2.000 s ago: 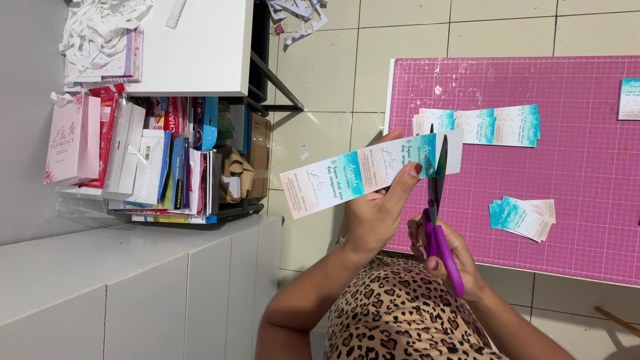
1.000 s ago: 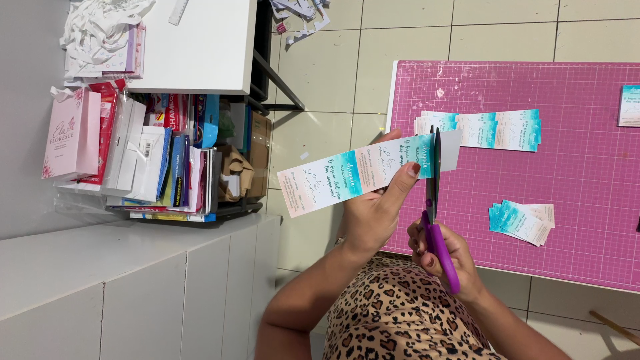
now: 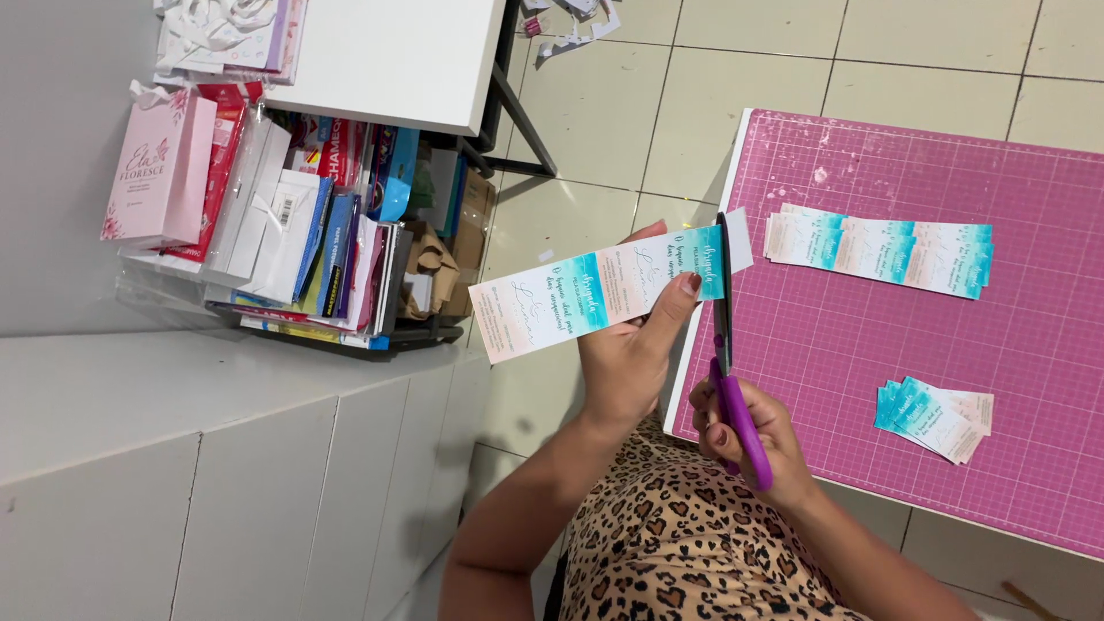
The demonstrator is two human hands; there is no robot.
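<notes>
My left hand grips a printed paper strip in teal, white and peach, its thumb on top and fingers behind. The handles of purple-handled scissors are in my right hand. Their dark blades, close together, lie across the strip's right end, with a blank white end piece just beyond them. Similar uncut strips lie overlapped on the pink gridded cutting mat. Nearer me on the mat rests a small fanned pile of single cards.
A white table stands at the upper left, above a rack of packets, folders and paper. A pink paper bag sits beside it. Grey cabinets run along the lower left. Paper scraps lie on the tiled floor.
The scissor blades have come closer together across the strip's right end. The view has shifted, with the mat now lower in it.
</notes>
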